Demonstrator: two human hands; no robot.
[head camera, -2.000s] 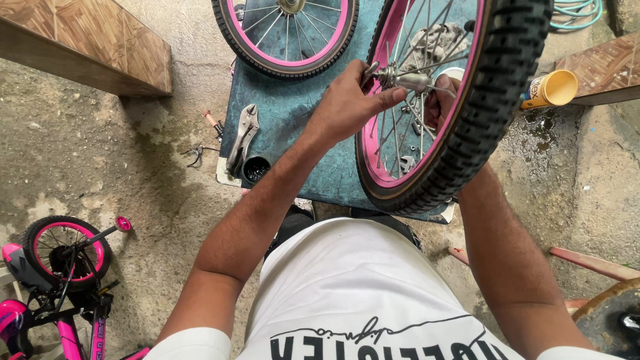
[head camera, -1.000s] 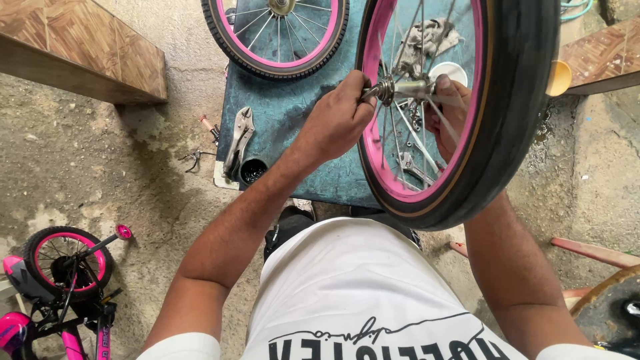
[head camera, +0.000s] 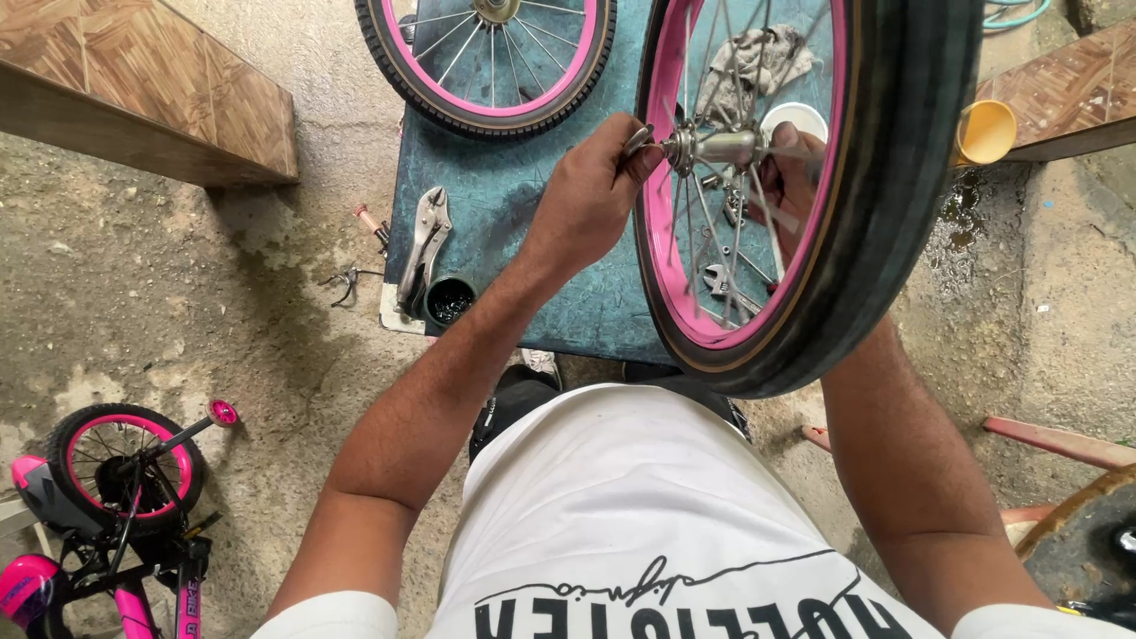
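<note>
A bicycle wheel with a pink rim and black tire is held upright above the blue-green tabletop, its tread blurred. My left hand grips the near-left end of the axle, beside the silver hub, with a small metal piece between thumb and fingers. On the hub's far side, my right hand holds the other axle end, partly hidden by spokes and rim. Beneath the wheel lie an adjustable wrench, small metal parts and a grey rag.
A second pink-rimmed wheel lies at the table's back left. Locking pliers and a dark cup sit by its left edge. A white bowl and yellow cup are right. A pink-black bicycle is at lower left.
The tire's tread knobs, distinct two seconds ago, are now smeared by the wheel's spin. Both hands stay at the axle ends.
</note>
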